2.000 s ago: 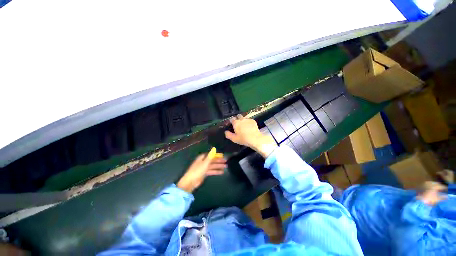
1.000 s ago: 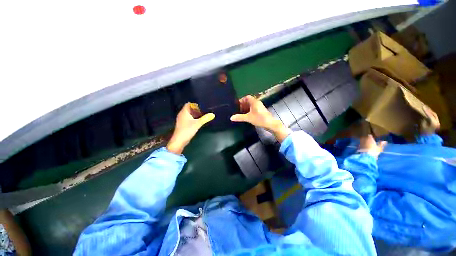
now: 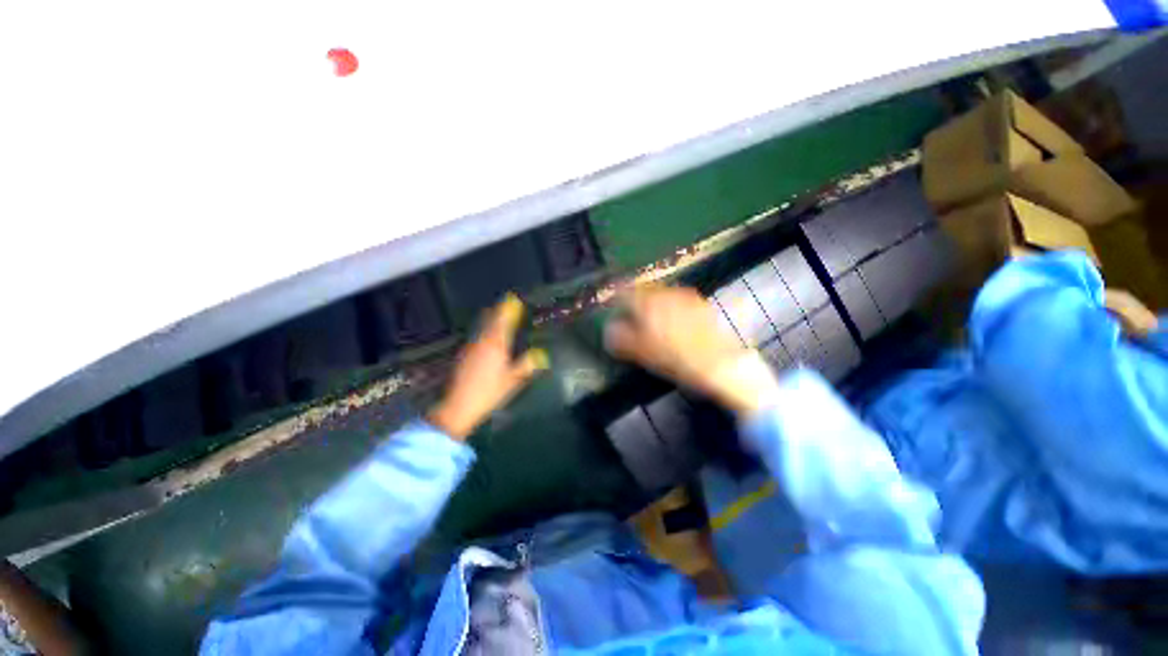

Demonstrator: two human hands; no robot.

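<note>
My left hand [image 3: 484,378], with yellow finger cots, is over the bench beside the pale rail, fingers apart and nothing visible in it. My right hand [image 3: 681,336] is blurred, to its right, at the left end of the stacked closed boxes [image 3: 776,297]. Its fingers are bent; the dark area under them hides whether it holds a box. Two more closed black boxes [image 3: 651,442] stand at the bench's near edge. Open black boxes [image 3: 570,246] lie in a row on the green belt [image 3: 756,173] behind the rail.
A worn pale rail [image 3: 275,442] separates belt and green bench [image 3: 179,570]. A white overhead shelf [image 3: 384,167] covers the top. At right are brown cartons [image 3: 993,160] and a person in a blue smock [image 3: 1025,410]. Part of an arm [image 3: 36,615] shows at lower left.
Both hands held a black box over the rail one second ago. Now it is no longer seen between them. My right hand has moved right and down, my left slightly down. The neighbour has leaned in.
</note>
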